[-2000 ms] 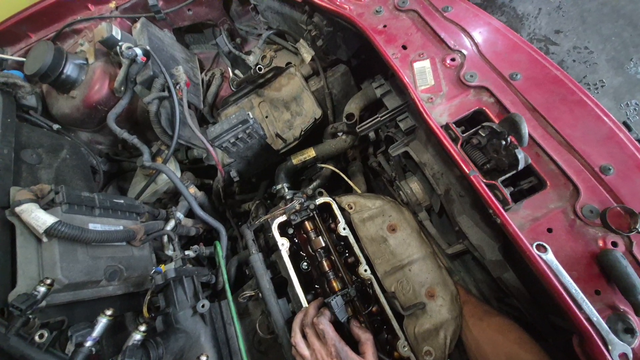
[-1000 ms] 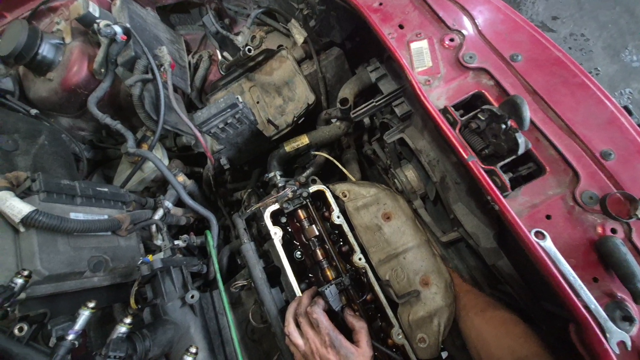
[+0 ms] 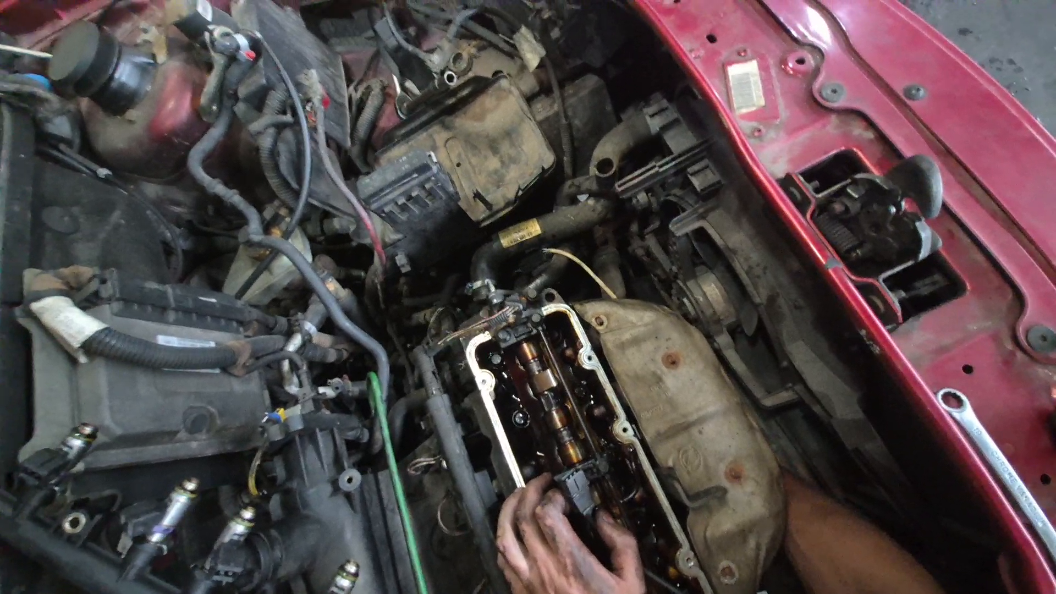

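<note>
My left hand (image 3: pixel 569 540), its fingers darkened with grime, reaches into the opened top of an engine's cylinder head (image 3: pixel 491 412). Its fingers and thumb are on either side of a small dark block (image 3: pixel 577 491), which sits over the camshaft (image 3: pixel 557 412). The camshaft and the parts around it are wet with brown oil. My right forearm (image 3: pixel 850 536) comes in from the lower right and passes behind the rusty metal heat shield (image 3: pixel 693 437). That shield hides my right hand, so what it touches cannot be seen.
A combination wrench (image 3: pixel 994 462) lies on the red front body panel (image 3: pixel 899 355), near the hood latch (image 3: pixel 874 219). Left of the head run a green cable (image 3: pixel 396 487) and a black hose (image 3: pixel 454 462). Fuel injectors (image 3: pixel 173 511) stand at the lower left.
</note>
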